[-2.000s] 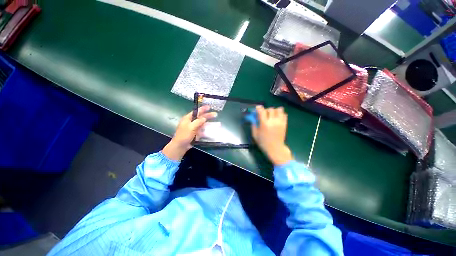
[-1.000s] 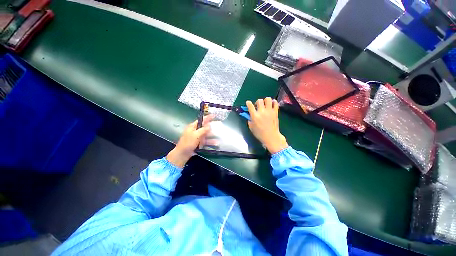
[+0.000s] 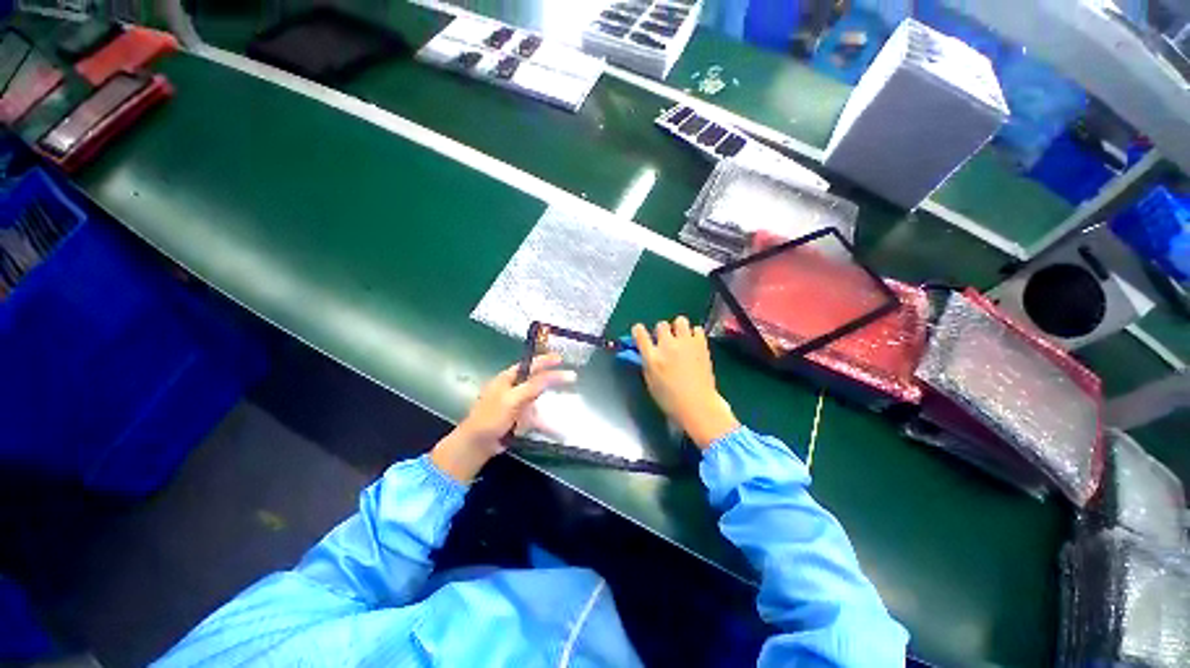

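Note:
My left hand [image 3: 503,407] grips the left edge of a black-bordered touch panel [image 3: 600,457], and its fingers show through the pane. An orange-brown flex cable [image 3: 542,338] is at the panel's upper left corner. My right hand [image 3: 681,379] holds small blue-handled cutters [image 3: 628,350] at the panel's top edge; the hand hides most of them. Whether the blades are open or closed cannot be told. A clear bubble wrap sheet [image 3: 561,272] lies flat just behind the panel.
Another touch panel [image 3: 863,295] lies on red bubble wrap [image 3: 796,290] at the right. Clear wrap stacks [image 3: 767,209] and a wrapped stack [image 3: 1021,379] are around it. A white block stack [image 3: 916,115] stands behind. A blue tote [image 3: 118,352] is beside the green bench [image 3: 326,209] at left.
The view has tilted up, showing more of the far bench. My right hand with the cutters has moved from the panel's right part to its top edge. My left hand keeps its hold.

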